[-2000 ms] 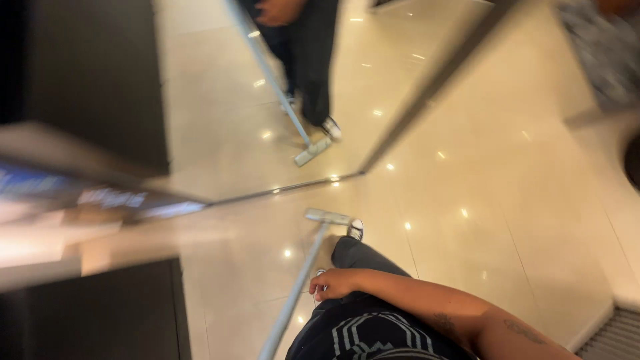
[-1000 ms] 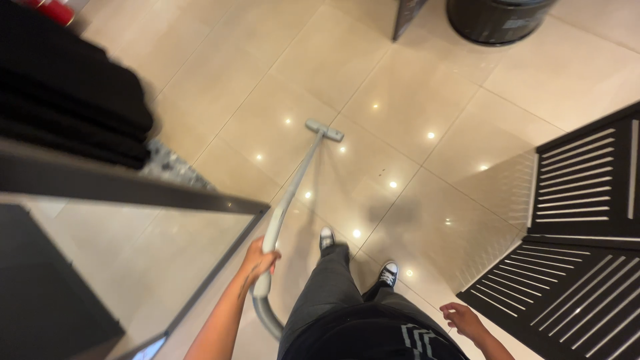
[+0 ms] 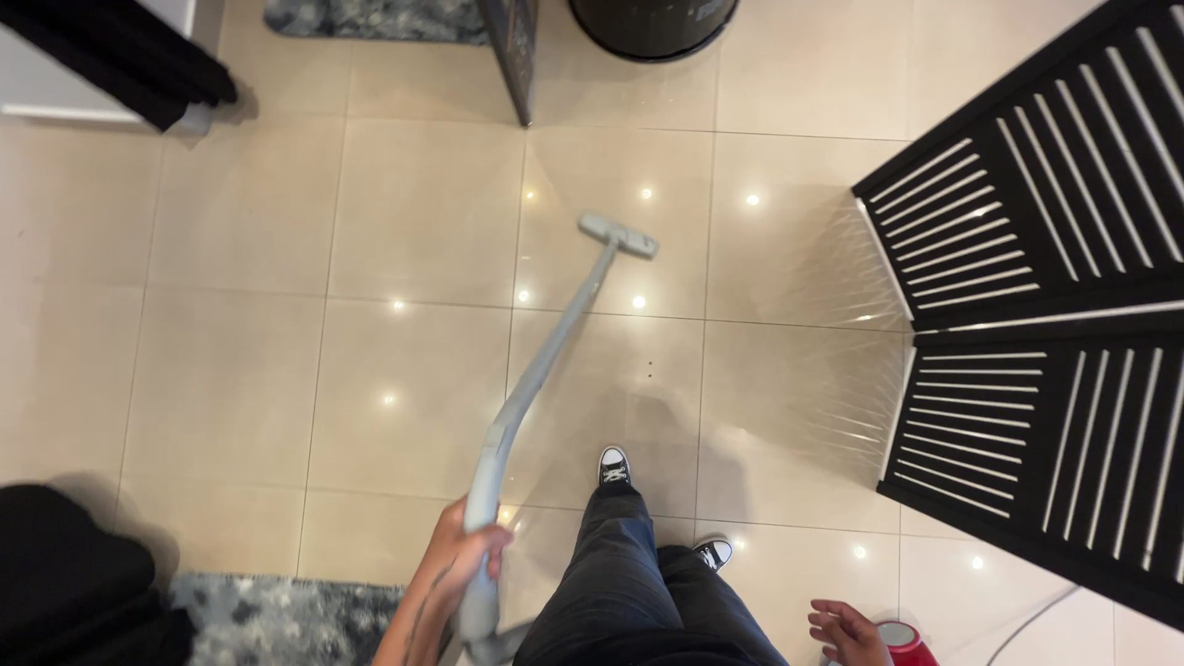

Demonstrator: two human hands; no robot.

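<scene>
My left hand (image 3: 462,555) is closed around the handle of a grey vacuum cleaner wand (image 3: 541,365), low in the view and left of my legs. The wand runs up and to the right to a flat floor head (image 3: 618,235), which rests on the glossy beige tiles (image 3: 421,213). From the handle's lower end a hose bends toward my body. At the lower right my right hand (image 3: 846,632) hangs with its fingers a little apart and nothing in it, beside a red object (image 3: 909,645) with a pale round top, perhaps part of the vacuum cleaner.
A black slatted folding screen (image 3: 980,319) stands at the right, a thin cord (image 3: 1027,624) below it. A dark round bin (image 3: 653,28) and a dark-framed board (image 3: 514,55) are at the top. Grey mottled mats (image 3: 287,615) and black cloth (image 3: 69,573) lie at the left.
The view has swung widely from a mirror to the tiled floor and screen. Since one second ago the red object has come into view beside my right hand. My left hand has kept hold of the wand.
</scene>
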